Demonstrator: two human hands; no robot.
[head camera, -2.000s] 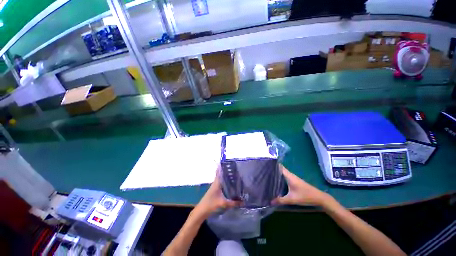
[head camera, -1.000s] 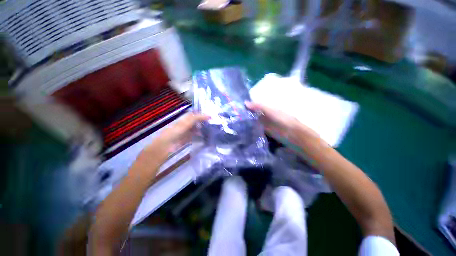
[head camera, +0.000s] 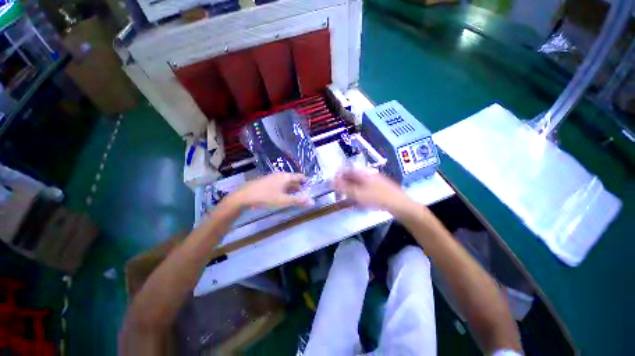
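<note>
The dark product box (head camera: 277, 142) in its clear shrink film bag (head camera: 317, 170) lies on the white sealer table, its far end towards the roller conveyor (head camera: 306, 115). The brown-edged sealing bar (head camera: 278, 228) runs across the front of the white plate. My left hand (head camera: 275, 190) is at the near left end of the bag, fingers bent; its grip on the film is unclear. My right hand (head camera: 362, 186) is blurred at the near right of the bag; whether it pinches film cannot be told.
Red tunnel curtain (head camera: 257, 73) hangs behind the rollers in the cream shrink tunnel (head camera: 157, 83). The sealer control box (head camera: 400, 142) stands right of the plate. A stack of shrink bags (head camera: 529, 181) lies on the green bench by a metal post (head camera: 588, 66). An open scrap carton (head camera: 230, 320) is below left.
The view has turned left from the bench to the sealer. The box was held up between both hands and now lies on the sealer table before the rollers.
</note>
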